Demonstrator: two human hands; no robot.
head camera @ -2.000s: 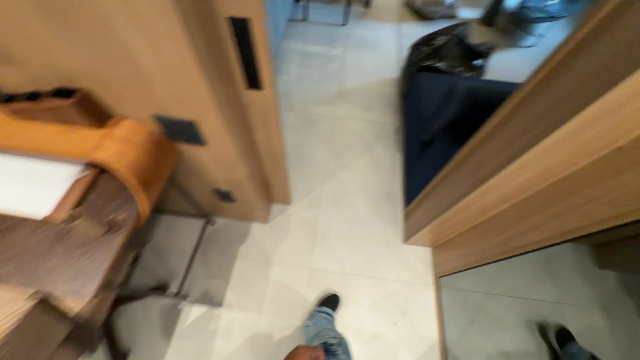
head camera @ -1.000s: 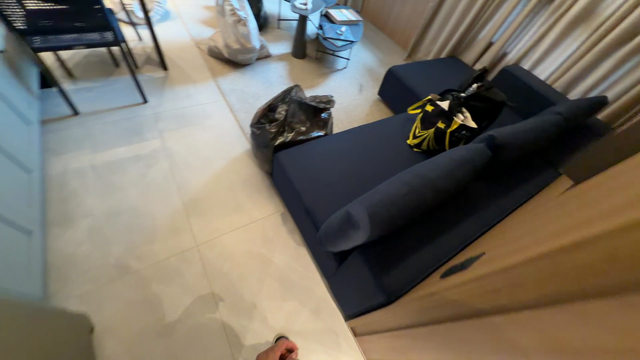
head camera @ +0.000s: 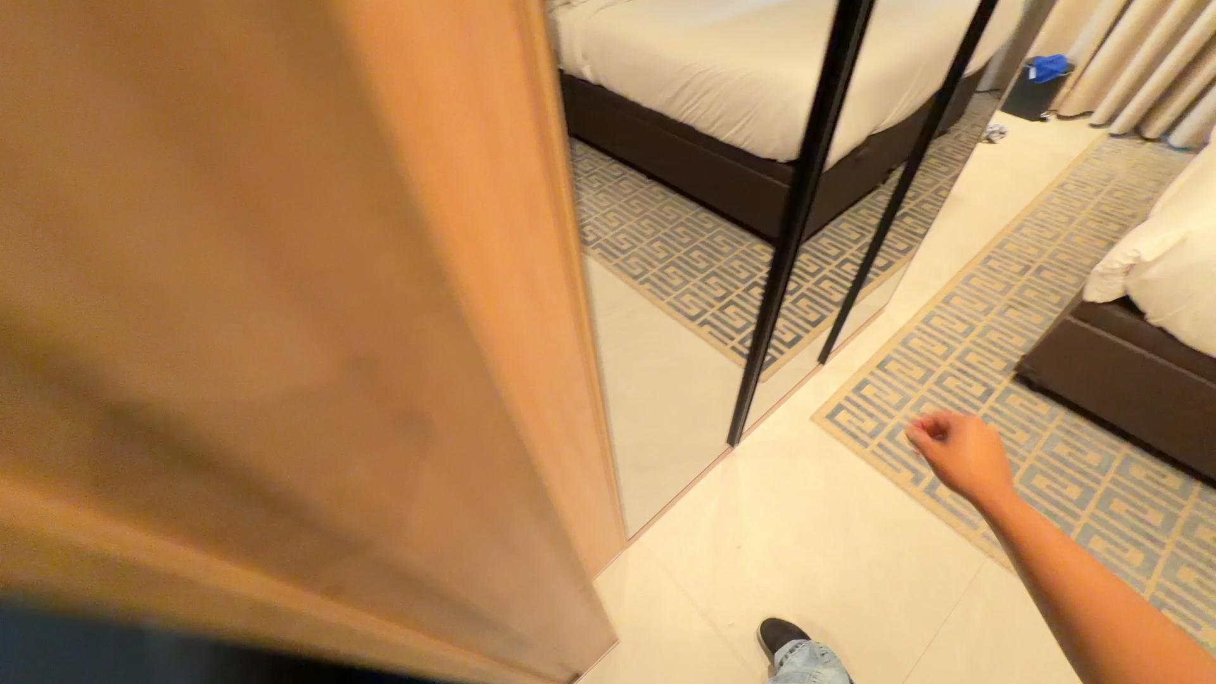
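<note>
My right hand [head camera: 959,454] is raised over the edge of the patterned rug [head camera: 1050,456], at the right of the view. Its fingers are curled in and nothing shows in them. The forearm runs down to the lower right corner. No part of my left hand is in view. One dark shoe [head camera: 783,634] below a light blue trouser leg is on the pale tiled floor [head camera: 807,541].
A wooden panel [head camera: 285,285] fills the left. Mirrored wardrobe doors [head camera: 655,380] with black frames reflect a bed. The real bed's dark base [head camera: 1121,380] stands at right. A dark bin [head camera: 1035,90] with a blue liner stands by the curtains [head camera: 1140,66].
The view has swung from a room with a dark blue sofa and bags to a bedroom. My right hand and forearm now show at the right.
</note>
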